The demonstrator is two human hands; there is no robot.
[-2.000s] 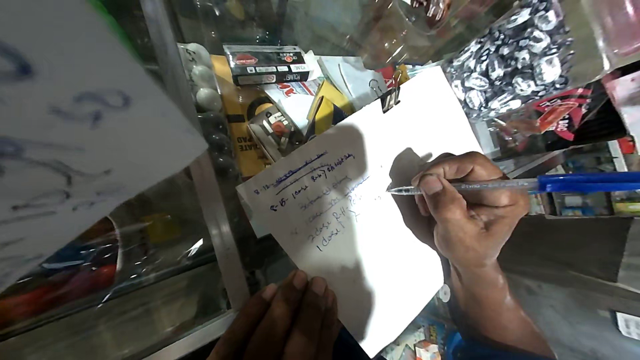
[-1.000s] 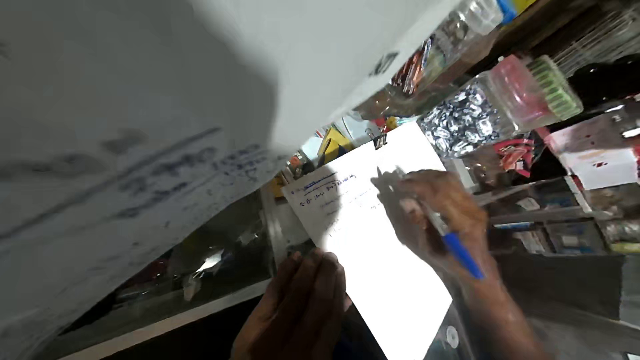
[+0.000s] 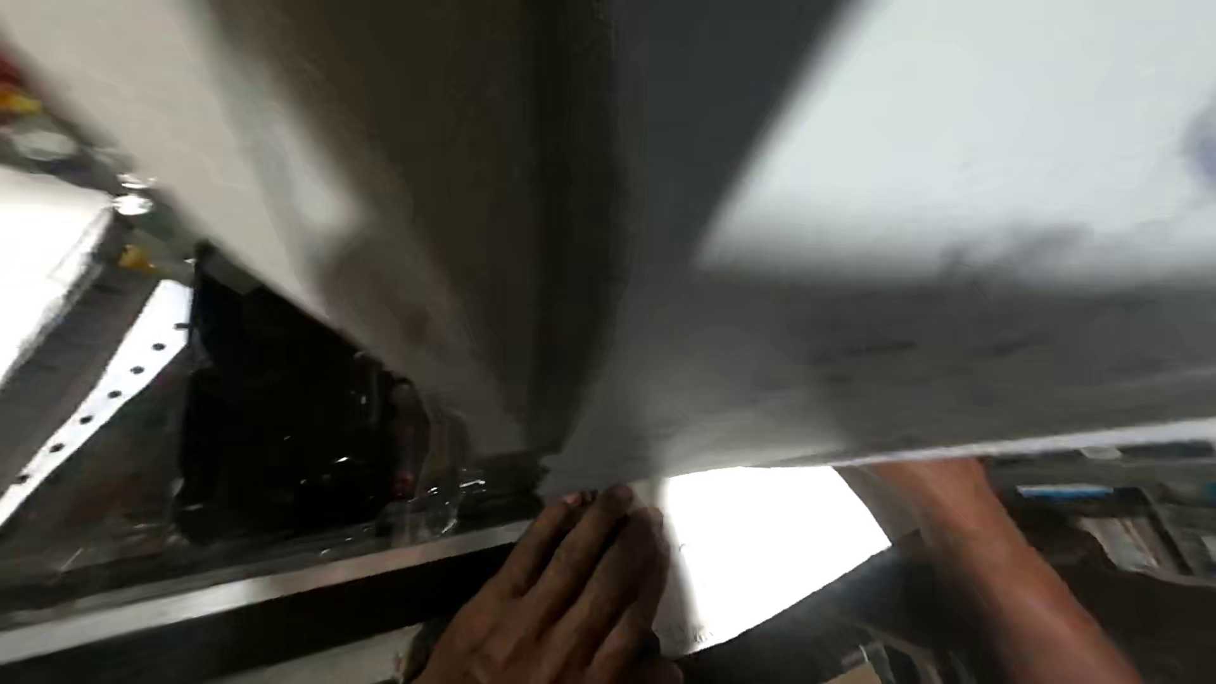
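My left hand (image 3: pixel 579 589) lies palm down at the lower middle, its fingertips at the left edge of a white paper sheet (image 3: pixel 769 541). Only the lower part of that sheet shows, and it is brightly lit. A large, blurred sheet of paper (image 3: pixel 950 370) with faint handwriting hangs close to the camera and covers most of the upper view. It hides my right hand; only the right forearm shows at the lower right. Whether the pen is still held cannot be seen.
A metal-edged glass counter frame (image 3: pixel 256 589) runs along the lower left. Behind it is a dark, shiny plastic item (image 3: pixel 285 418). A white strip with a row of holes (image 3: pixel 114 389) lies at the far left. Shelved goods (image 3: pixel 1130 537) show at the right.
The near hanging sheet has spread across the view and now hides my right hand, which was seen with a blue pen over the paper. The left hand remains at the paper's edge.
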